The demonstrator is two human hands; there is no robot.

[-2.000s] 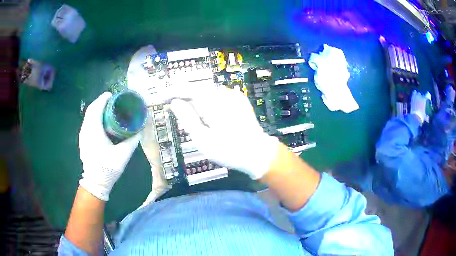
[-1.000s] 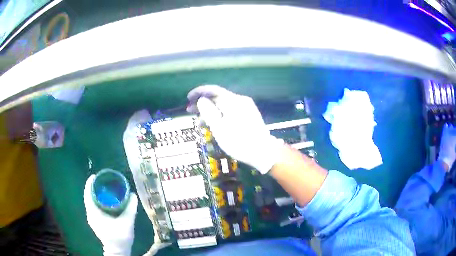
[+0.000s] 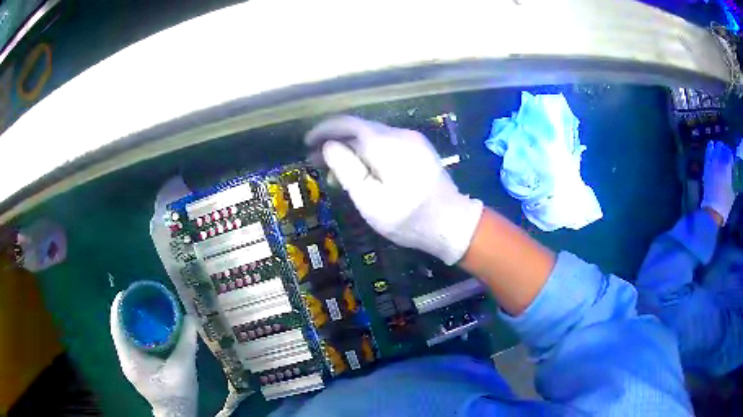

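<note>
A large green circuit board (image 3: 289, 277) lies on the bench, with silver heatsinks (image 3: 232, 244) at its left and a column of yellow-and-black transformers (image 3: 316, 256) mid-board. A pale strip (image 3: 166, 236) runs along its left edge. My left hand (image 3: 159, 370), in a white glove, holds a round open jar (image 3: 149, 317) with blue-looking liquid, left of the board. My right hand (image 3: 391, 183), also gloved, is over the board's far part, fingers curled with fingertips pinched. A short dark line shows by the fingers; whether it is a brush I cannot tell.
A crumpled white-blue cloth (image 3: 547, 159) lies right of the board. A broad white lamp-like bar (image 3: 342, 57) crosses the upper view. A small pale block (image 3: 42, 246) is at left, a yellow ring (image 3: 35, 72) far left. A coworker's blue sleeve (image 3: 688, 269) and another board (image 3: 699, 122) are at right.
The view has shifted and turned, and the bright bar has entered since the first frame. My right hand has moved from the board's left part to its far part. The jar stays in my left hand.
</note>
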